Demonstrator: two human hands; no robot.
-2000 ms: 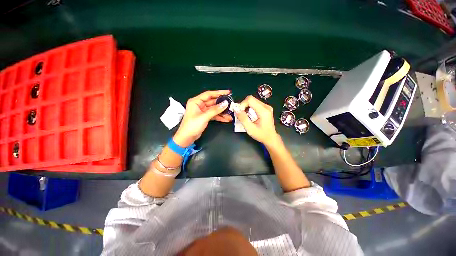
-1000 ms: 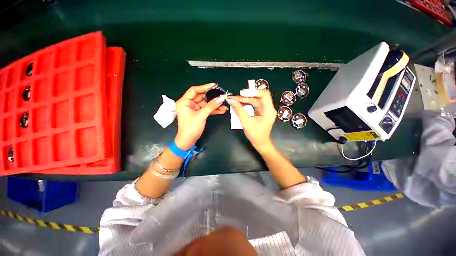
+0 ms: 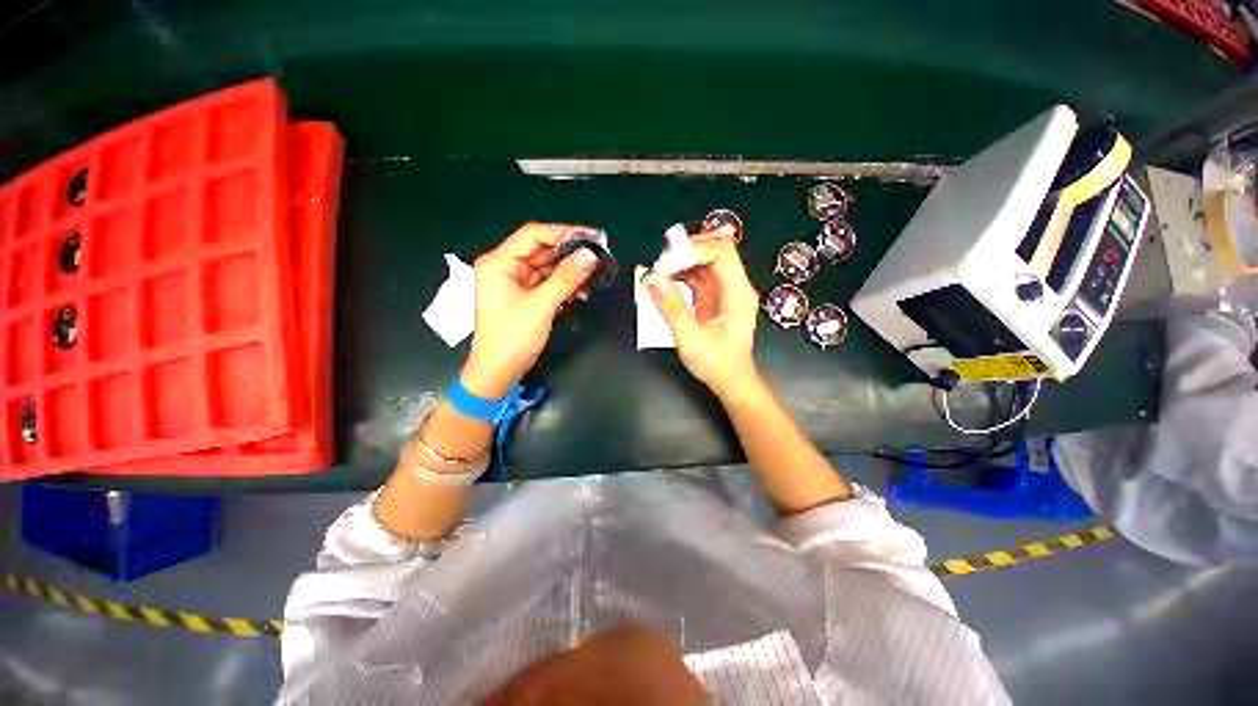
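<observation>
My left hand (image 3: 522, 306), with a blue wrist strap, holds a dark round unit (image 3: 586, 257) between thumb and fingers above the bench. My right hand (image 3: 715, 312) is a little to the right of it, with whitish fingertips. A small white piece (image 3: 677, 250) shows at its fingers; whether this is tape or a finger cover I cannot tell. A white paper sheet (image 3: 657, 328) lies on the bench, partly under my right hand. Several round units with shiny rims (image 3: 796, 261) lie right of my right hand, one partly hidden behind it.
Stacked red compartment trays (image 3: 228, 283) stand at the left, some pockets holding units. A crumpled white tissue (image 3: 453, 299) lies left of my left hand. A white tape dispenser (image 3: 952, 262) stands right. A metal strip (image 3: 731, 168) lies behind. A person's sleeve (image 3: 1197, 428) is at the right edge.
My hands met at the unit earlier and are now apart. My left hand has moved left with the unit and tilted it. The view has shifted slightly.
</observation>
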